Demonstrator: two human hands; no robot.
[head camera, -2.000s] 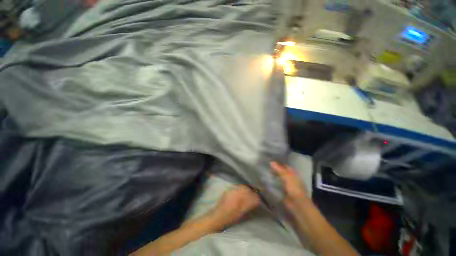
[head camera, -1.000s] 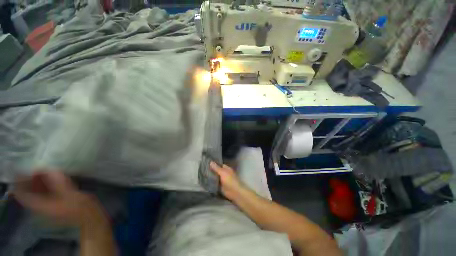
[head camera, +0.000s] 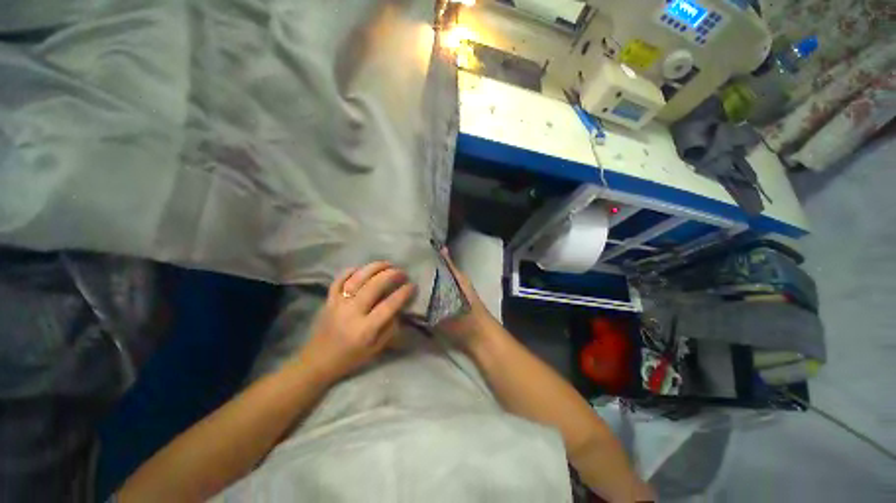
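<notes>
The large grey curtain panel (head camera: 265, 128) spreads from the left to the sewing machine (head camera: 644, 49). Its darker folded hem (head camera: 442, 147) runs straight from the lamp glow down to my hands. My left hand (head camera: 368, 309) lies on the panel's near edge, fingers bent over the cloth; a ring shows on one finger. My right hand (head camera: 462, 305) holds the folded hem corner from the right side, its fingers partly hidden by the cloth. The needle area is at the top edge, washed out by the lamp.
The blue-edged white table (head camera: 521, 113) holds blue-handled snips (head camera: 589, 123) and a grey scrap cloth (head camera: 712, 147). A white roll (head camera: 575, 241) hangs beneath. A red object (head camera: 606, 354) is below it. White cloth (head camera: 413, 442) covers my lap. A bottle (head camera: 794, 54) stands far right.
My left hand has come from the far left to the panel's near edge beside my right hand. The hem corner is now folded or lifted between the hands. The view has tilted and moved down.
</notes>
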